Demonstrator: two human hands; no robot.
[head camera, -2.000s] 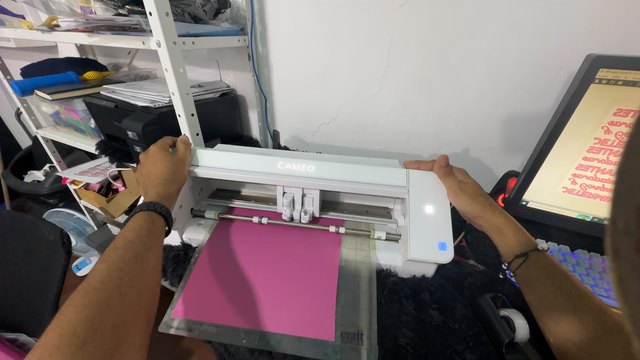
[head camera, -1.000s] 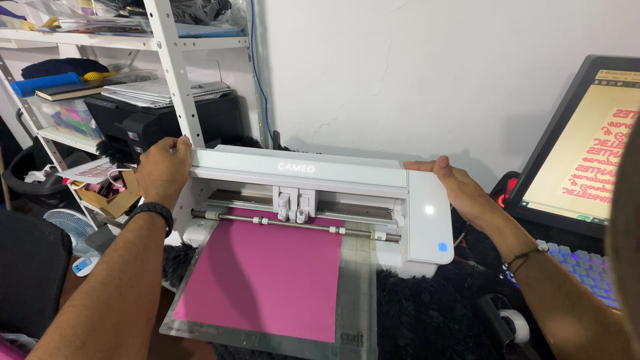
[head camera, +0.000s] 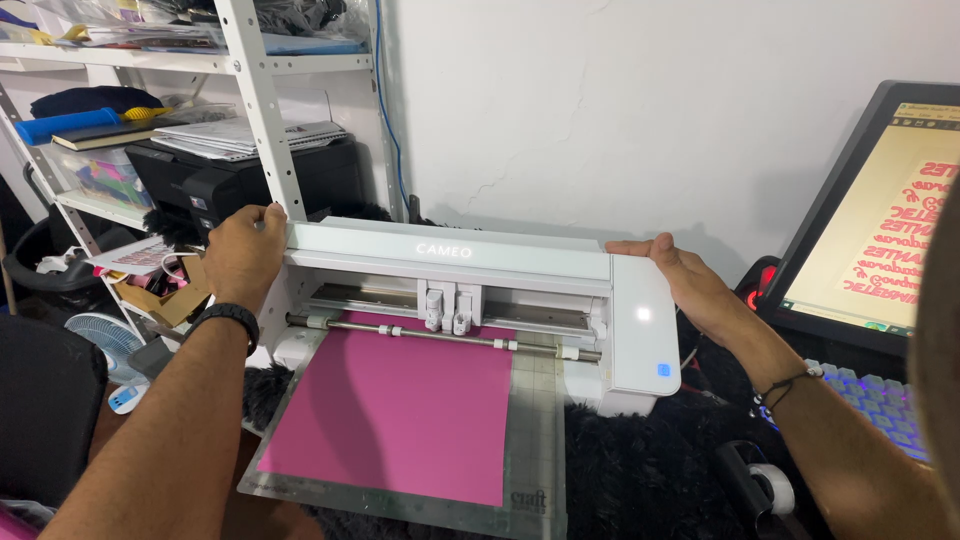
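A white Cameo cutting machine (head camera: 450, 259) stands in the middle, its panel lit. My left hand (head camera: 246, 255) grips its upper left end, with the fingertips hidden behind the edge. At the other end my right hand (head camera: 675, 277) rests on the top right corner, thumb and fingers apart; some fingers are hidden behind the machine. A pink sheet (head camera: 405, 405) lies on a translucent cutting mat (head camera: 536, 450), and both run under the metal roller bar (head camera: 442, 335). Above the bar sits the white tool carriage (head camera: 450, 307).
Black furry cloth (head camera: 637, 465) lies under the machine. At the right are a monitor (head camera: 862, 225), a lit keyboard (head camera: 870, 405) and a tape dispenser (head camera: 765, 487). White metal shelving (head camera: 262, 112) at the left bears a black printer (head camera: 202, 180). A fan (head camera: 105, 341) stands lower left.
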